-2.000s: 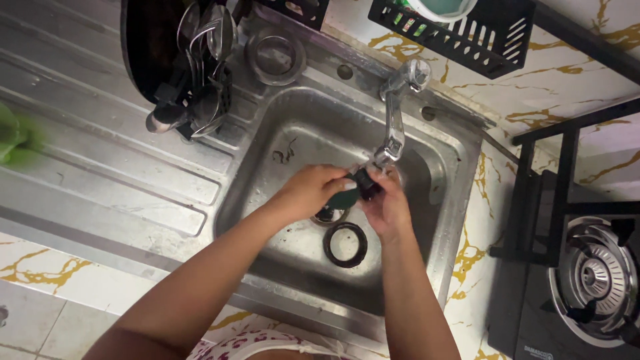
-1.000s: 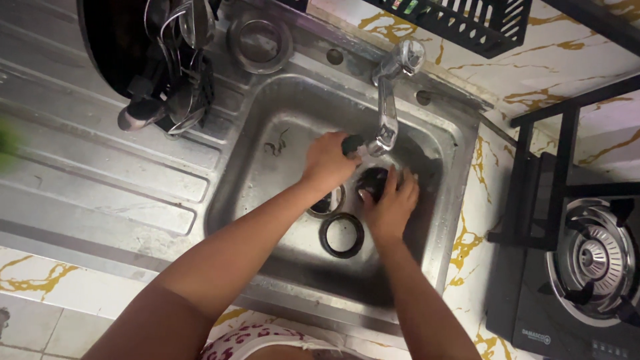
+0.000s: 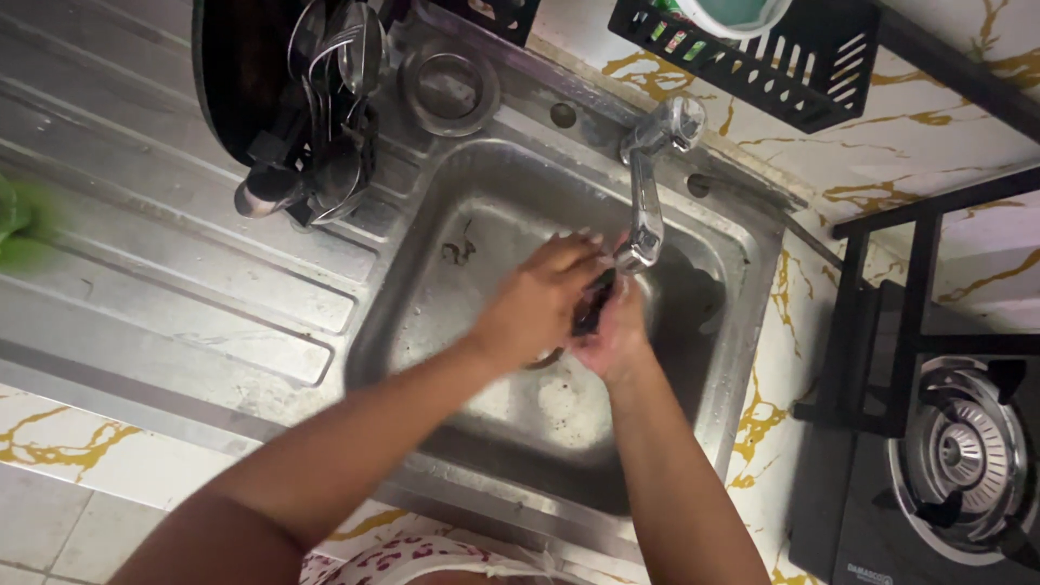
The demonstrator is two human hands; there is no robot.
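Both hands are together under the chrome faucet (image 3: 644, 203), over the stainless steel sink basin (image 3: 479, 317). Between them is a dark, wet object (image 3: 593, 304), mostly covered by fingers and blurred, so its kind cannot be told. My right hand (image 3: 613, 329) cups it from the right side, palm showing. My left hand (image 3: 536, 296) lies over it from the left, fingers stretched toward the spout; whether it grips the object is unclear. The drain, just below my left hand, is largely hidden.
Left of the basin is the ridged drainboard (image 3: 203, 301), with a black pan (image 3: 244, 73) and a holder of spoons and forks (image 3: 337, 122). A round metal strainer (image 3: 449, 87) sits behind the basin. A gas stove burner (image 3: 963, 455) is at right, a black basket (image 3: 756, 61) above.
The hands, apart a second ago, have come together at the dark object. The black ring seen on the basin floor in the earlier frames no longer shows there.
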